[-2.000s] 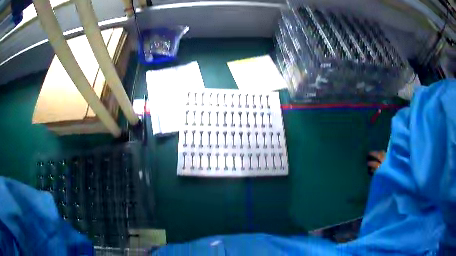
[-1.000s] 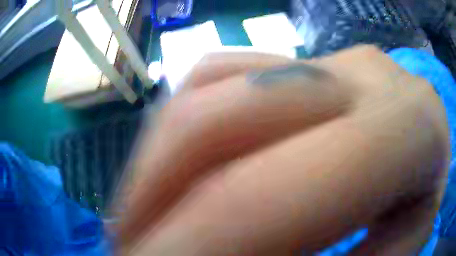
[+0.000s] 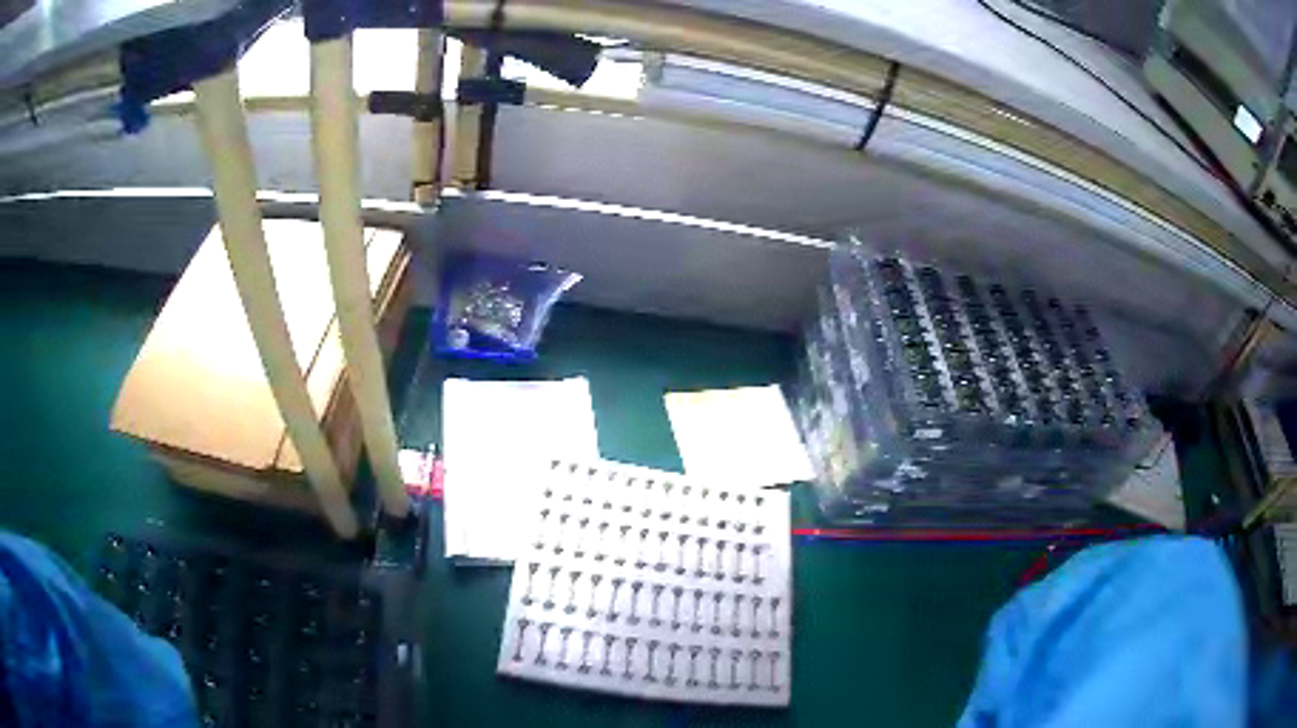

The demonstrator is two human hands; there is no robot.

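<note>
A flat white holding board [image 3: 647,583] with rows of small dark wired parts lies on the green mat in front of me. A blister tray [image 3: 249,626] with small dark round parts lies at the lower left, partly hidden by my left sleeve. Blue sleeves show at the lower left and lower right. Both of my hands are out of the picture or hidden, so I cannot tell what they hold.
Stacked blister trays [image 3: 981,384] stand at the back right. Paper sheets [image 3: 515,448] lie behind the board. A cardboard box [image 3: 242,349] stands behind two cream poles [image 3: 270,313]. A blue parts bin [image 3: 491,313] holds a clear bag. A red line [image 3: 910,533] crosses the bench.
The large blurred hand that covered the board a second ago is gone from view. The view has tilted up, showing the shelf and its pipes. The board now lies slightly turned.
</note>
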